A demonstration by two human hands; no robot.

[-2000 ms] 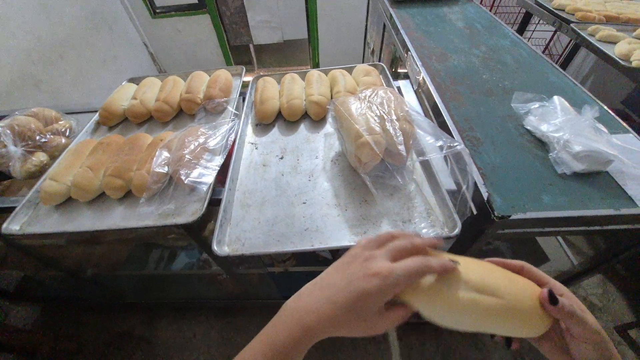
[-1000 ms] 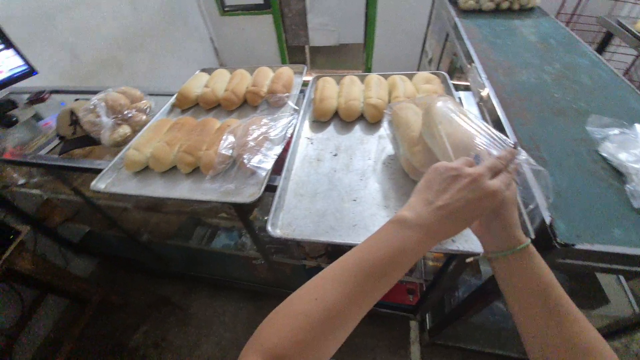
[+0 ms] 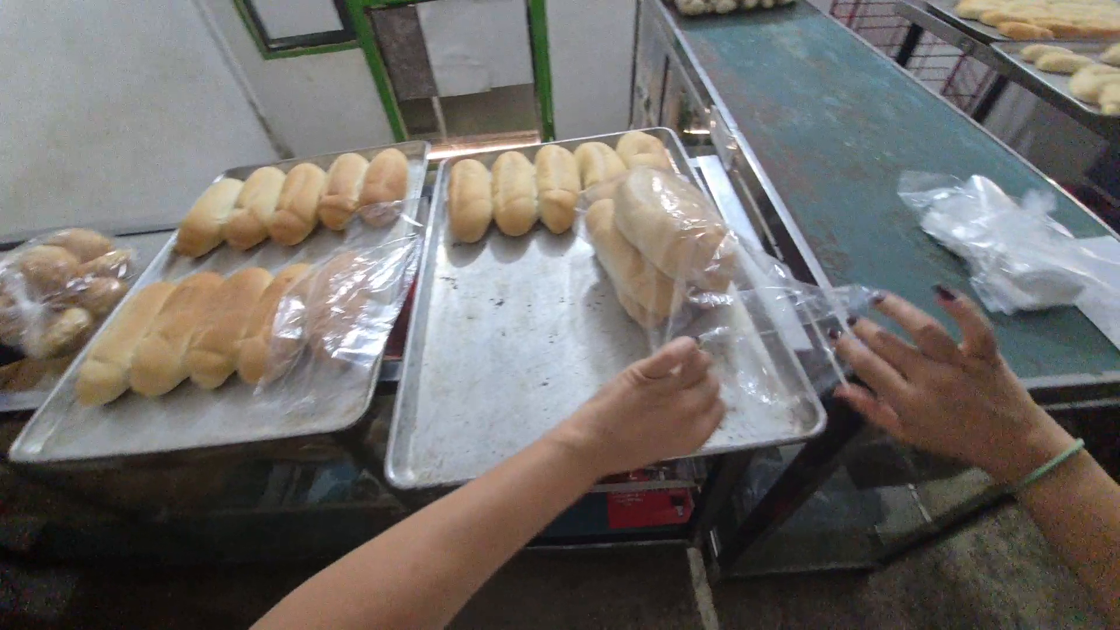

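Observation:
A clear plastic bag with several bread rolls inside lies on the right part of a metal baking tray. My left hand pinches the bag's near edge, its fingers curled closed. To the right, my right hand has its fingers spread at the bag's open end; whether it grips the film is not plain. A row of unbagged bread rolls lines the far edge of the same tray.
On the left, a second baking tray holds two rows of rolls, some under plastic. Beyond its left edge is a bag of round rolls. A green counter on the right carries loose plastic bags. Trays of bread stand at the upper right.
Two seconds ago both hands held a roll in front of the tray; one second ago they were together at the bag. Now they are apart, the right one farther right, and the bag's end is stretched out.

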